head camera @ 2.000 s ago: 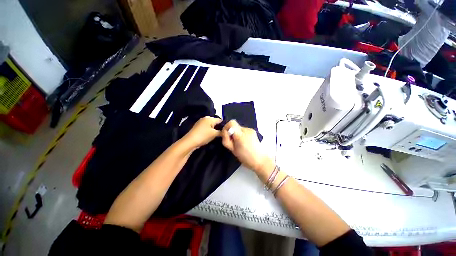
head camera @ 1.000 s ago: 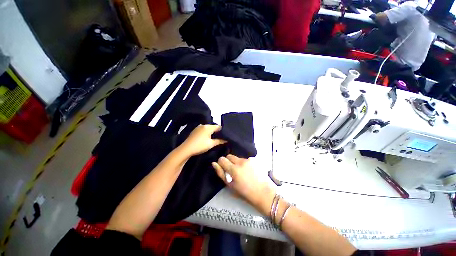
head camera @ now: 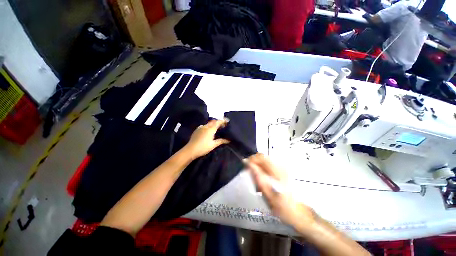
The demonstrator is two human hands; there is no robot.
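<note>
A large black cut panel (head camera: 125, 165) lies over the left part of the white table and hangs over its front edge. A small black piece (head camera: 242, 129) lies flat at its right side. My left hand (head camera: 207, 138) holds black cloth between thumb and fingers at the small piece's left edge. My right hand (head camera: 267, 180) is blurred, at the small piece's lower right corner. A thin line seems to run from its fingertips to the cloth by my left hand; I cannot tell what it is.
The white sewing machine (head camera: 320, 107) stands right of the cloth. Red-handled snips (head camera: 383, 176) lie under its arm. A red basket (head camera: 165, 236) is below the table's front edge. More black cloth (head camera: 195, 59) lies at the back left. A person in a white top (head camera: 404, 40) sits behind.
My right hand has moved right and slightly down, away from my left hand. My left hand has stayed nearly in place. The dark strip on the table near the needle area is no longer seen there.
</note>
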